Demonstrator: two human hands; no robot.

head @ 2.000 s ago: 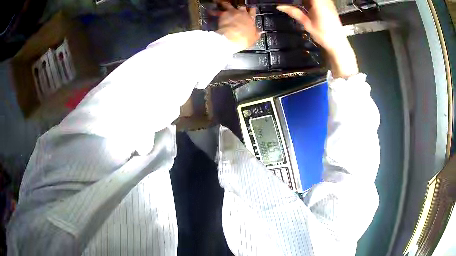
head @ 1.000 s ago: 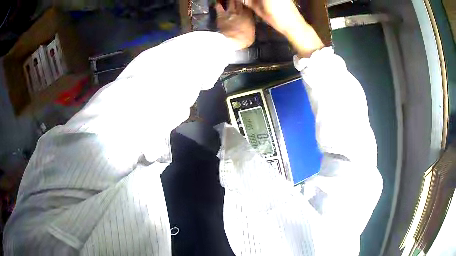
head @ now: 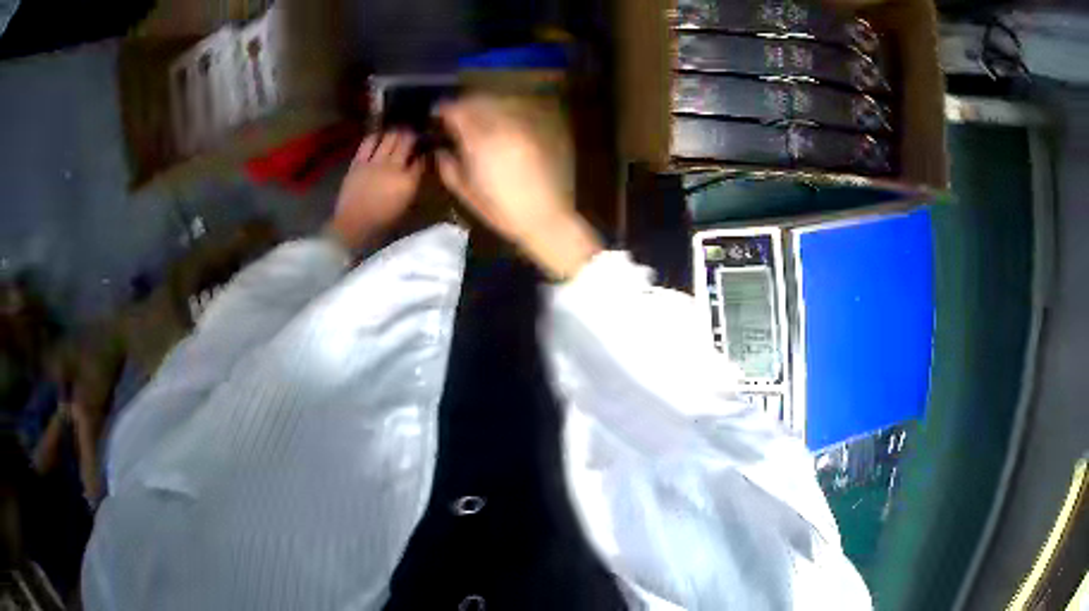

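My left hand [head: 380, 189] and my right hand [head: 508, 170] are close together in front of my chest, slightly blurred. Their fingers close on a small black box [head: 420, 110] with a pale edge, which they partly cover. A brown carton [head: 547, 119] shows beside my right hand; its inside is dark. To the right, an open supply carton [head: 917, 90] holds black retail boxes [head: 782, 99] in tight rows.
A bench scale with a blue platform [head: 866, 328] and a lit display [head: 749, 322] stands at my right. A carton of white-faced boxes [head: 227, 74] and a red piece [head: 301, 158] are at upper left. Clear shiny packaging [head: 862, 463] lies below the scale platform.
Both hands have moved left, out of the supply carton to the place in front of my chest. The view has shifted left, so the supply carton and scale appear further right.
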